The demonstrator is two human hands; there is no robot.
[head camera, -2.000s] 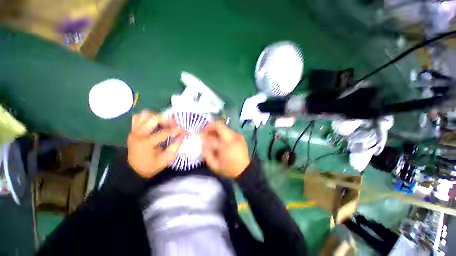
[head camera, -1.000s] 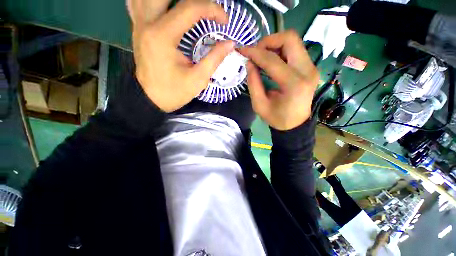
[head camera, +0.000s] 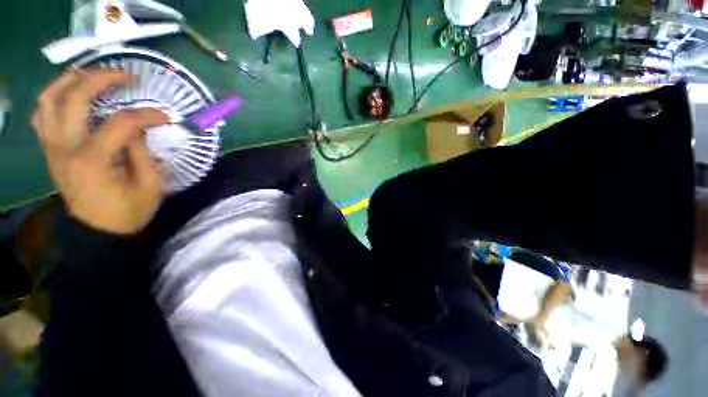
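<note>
My left hand (head camera: 105,151) holds the white slotted fan housing (head camera: 190,151) at the bench edge, thumb and fingers across its open centre. A purple battery cell (head camera: 217,112) sticks out at the housing's right side. The white clip base (head camera: 124,27) with a small orange dot lies just above the housing, seemingly joined to it. My right arm is stretched out to the right; only a blurred bit of my right hand (head camera: 701,252) shows, cut off by the right edge, so its grip cannot be seen.
A white cloth (head camera: 281,17), a red-white label (head camera: 353,23), dark-handled cutters (head camera: 359,66), a round coil (head camera: 376,101) and black cords lie on the green bench. White fan parts (head camera: 497,43) lie further right. A cardboard box (head camera: 464,132) stands beyond the edge; another person (head camera: 598,333) is at lower right.
My right hand has left the housing and swung far right. My left hand and the housing now show further left in the picture. The purple cell now shows at the housing.
</note>
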